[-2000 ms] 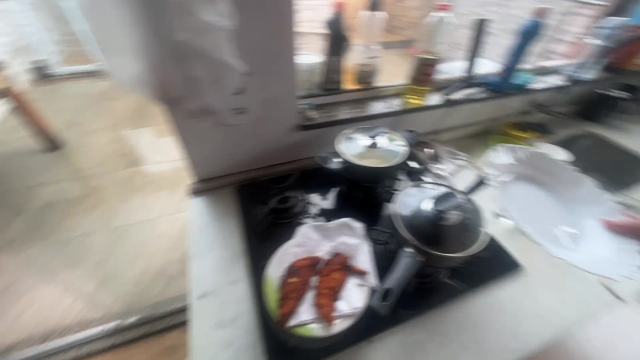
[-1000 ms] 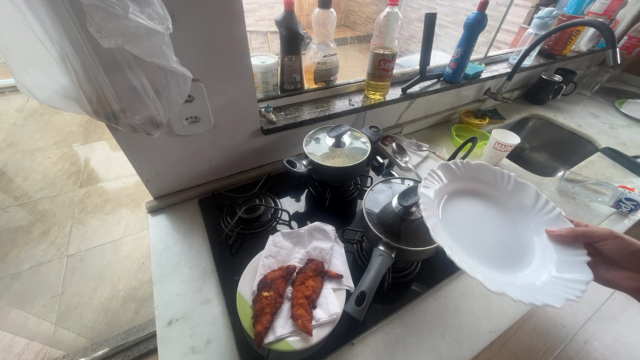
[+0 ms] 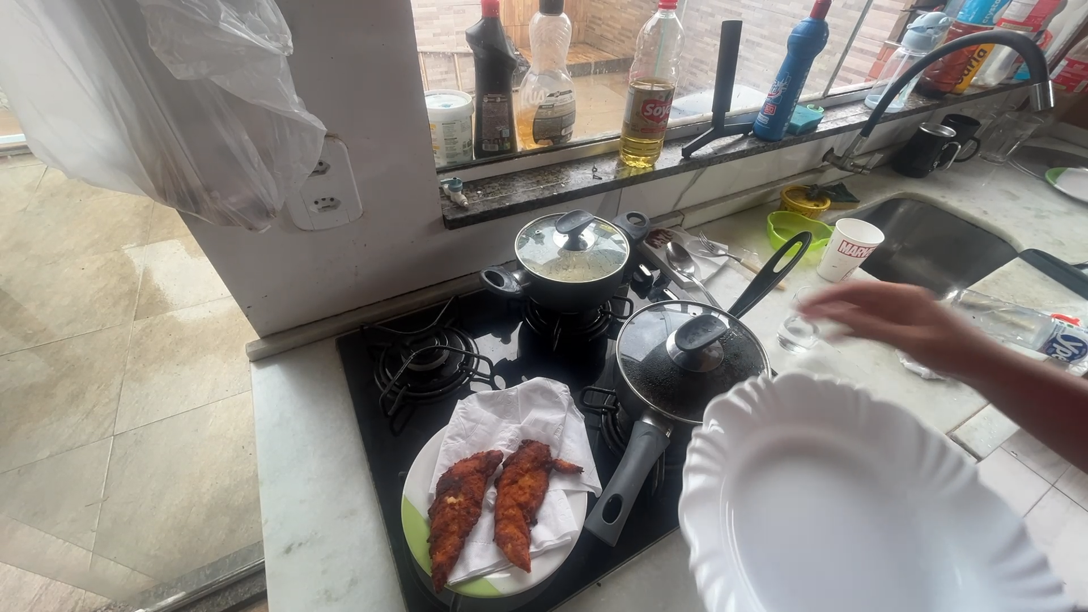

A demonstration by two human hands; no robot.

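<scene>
My right hand (image 3: pixel 892 319) is blurred, with its fingers stretched to the left above the counter, near a small clear glass (image 3: pixel 797 333) and a paper cup (image 3: pixel 849 248). It appears to hold nothing. A white scalloped plate (image 3: pixel 837 510) is at the lower right, cut off by the frame; what supports it is hidden. My left hand is out of sight. On the black gas cooktop, a lidded frying pan (image 3: pixel 690 361) has its grey handle towards me. Behind it stands a lidded pot (image 3: pixel 571 259). Two browned fried pieces (image 3: pixel 523 501) lie on paper napkins on a green-and-white plate (image 3: pixel 418 510).
A sink (image 3: pixel 926 242) with a black faucet (image 3: pixel 960 42) is at the right. The granite sill (image 3: pixel 544 189) bears an oil bottle (image 3: pixel 648 102) and several cleaning bottles. Plastic bags (image 3: pixel 204 102) hang at the left. A slotted utensil's black handle (image 3: pixel 773 272) rises behind the pan.
My right hand has let go of the white scalloped plate and moved up and left, over the counter near the cup. The plate sits lower in the view.
</scene>
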